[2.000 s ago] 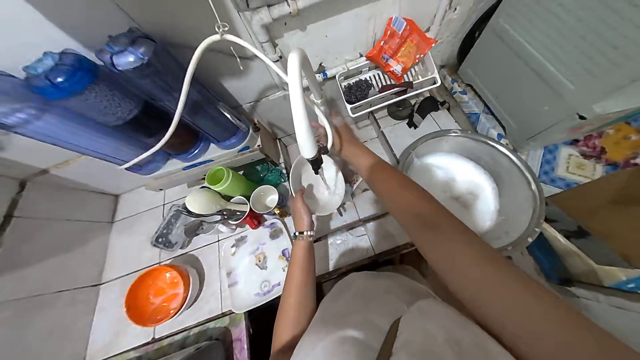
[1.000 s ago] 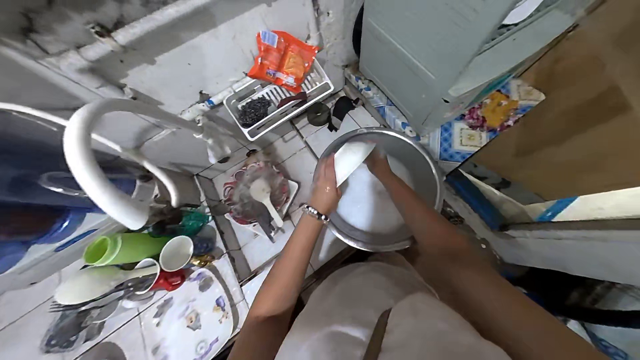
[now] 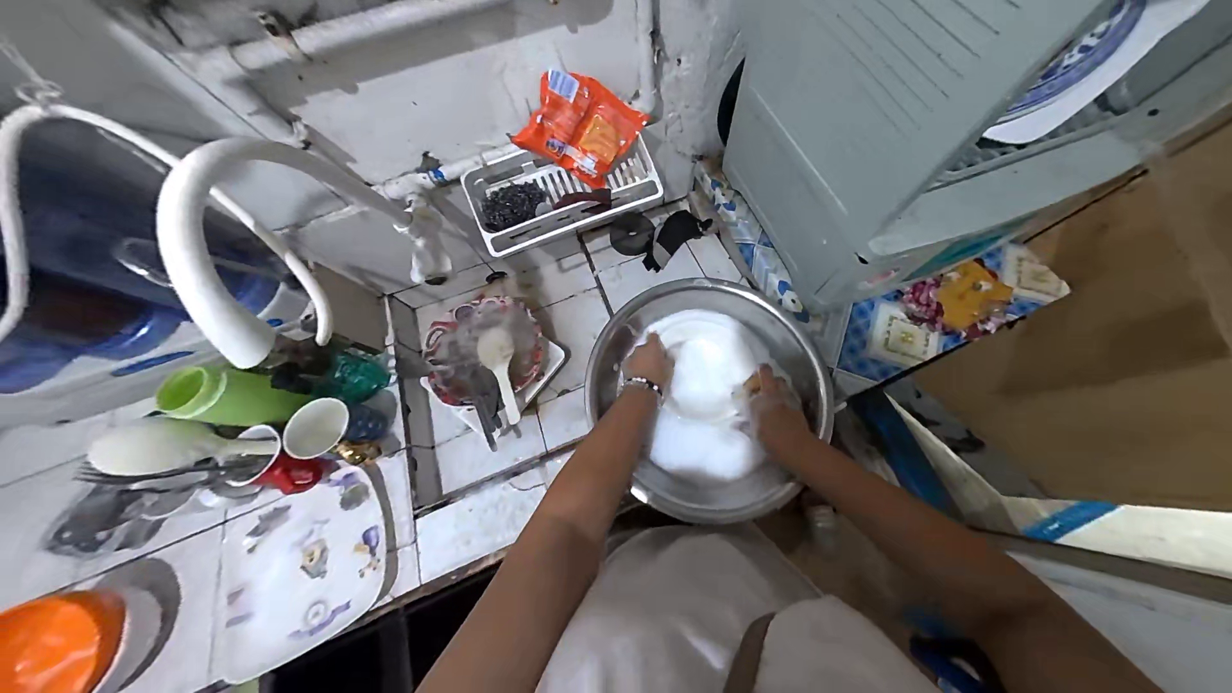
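Both hands reach into a round metal basin (image 3: 604, 332) full of white suds. Inside it, a white bowl (image 3: 710, 371) lies among the foam. My left hand (image 3: 649, 364), with a bead bracelet at the wrist, is at the bowl's left edge, its fingertips partly lost in foam. At the right side of the bowl my right hand (image 3: 773, 412) is curled around something small and yellowish-brown, perhaps a sponge; it is mostly hidden by the fingers. Left of the basin, a patterned plate (image 3: 445, 371) holds a white rice paddle (image 3: 498, 358) in the tiled sink.
A white curved faucet (image 3: 197, 231) arches over the left side. Below it stand a green cup (image 3: 226, 397), white mugs (image 3: 316, 428) and a patterned tray (image 3: 303, 577). An orange bowl (image 3: 63, 640) sits lower left. Behind, a white rack (image 3: 549, 226) holds an orange packet (image 3: 582, 130).
Two seconds ago the hands held a white bowl under the faucet; a second ago they held it tilted over the basin. Now both hands are lower, in the suds. The view has shifted right.
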